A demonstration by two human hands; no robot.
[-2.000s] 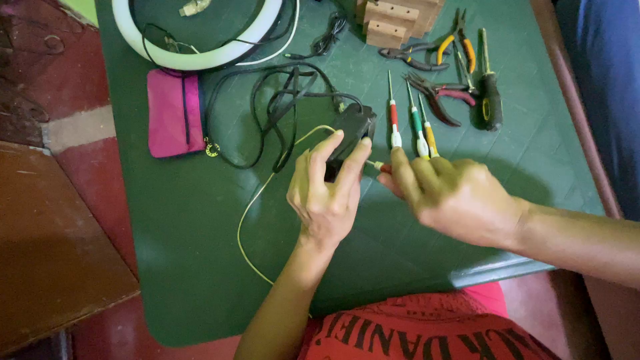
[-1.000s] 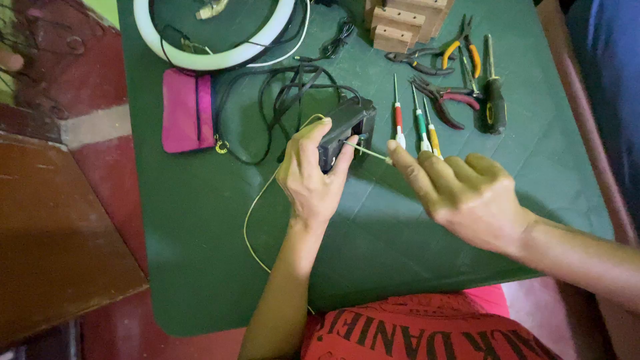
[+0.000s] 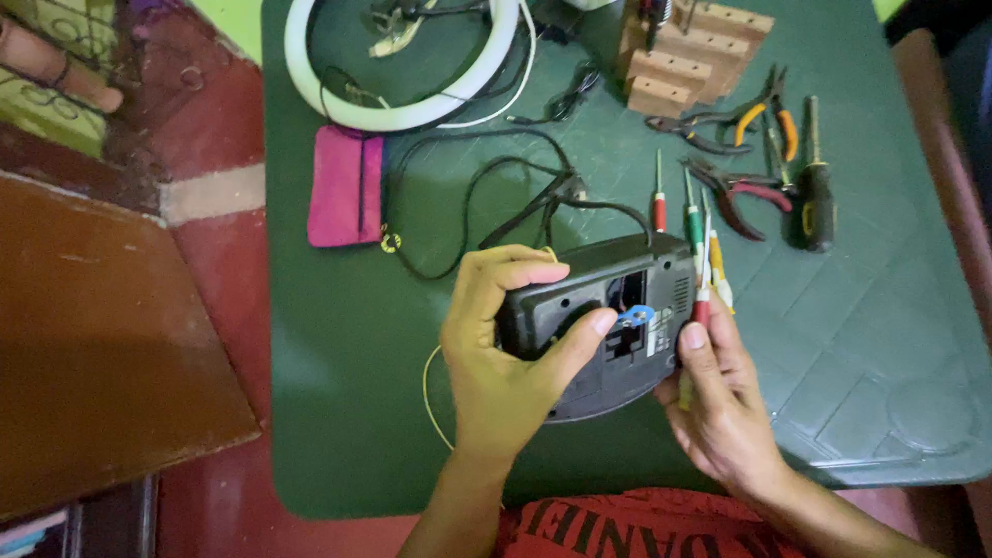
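My left hand (image 3: 511, 349) grips a black plastic device housing (image 3: 612, 387) by its left end, fingers over the top edge and thumb on the face. A rectangular opening shows in that face, with a small blue part (image 3: 637, 315) in it beside the thumb tip. My right hand (image 3: 721, 387) is at the housing's right edge and holds a slim screwdriver with a red collar (image 3: 702, 304), its shaft pointing up. Whether the right fingers also bear on the housing is hard to tell. A black cable (image 3: 620, 208) runs from the housing's upper edge.
Slim screwdrivers with red (image 3: 659, 213) and green (image 3: 694, 225) collars lie beyond the housing. Several pliers (image 3: 732, 194) and a larger screwdriver (image 3: 818, 205) lie right. A stepped wooden block (image 3: 670, 77), ring light (image 3: 387, 118) and pink pouch (image 3: 335, 190) sit farther back on the green table (image 3: 349, 434).
The housing has been turned so its face with the opening shows. My right hand has moved to the housing's right edge, and the screwdriver that pointed toward the housing now points up.
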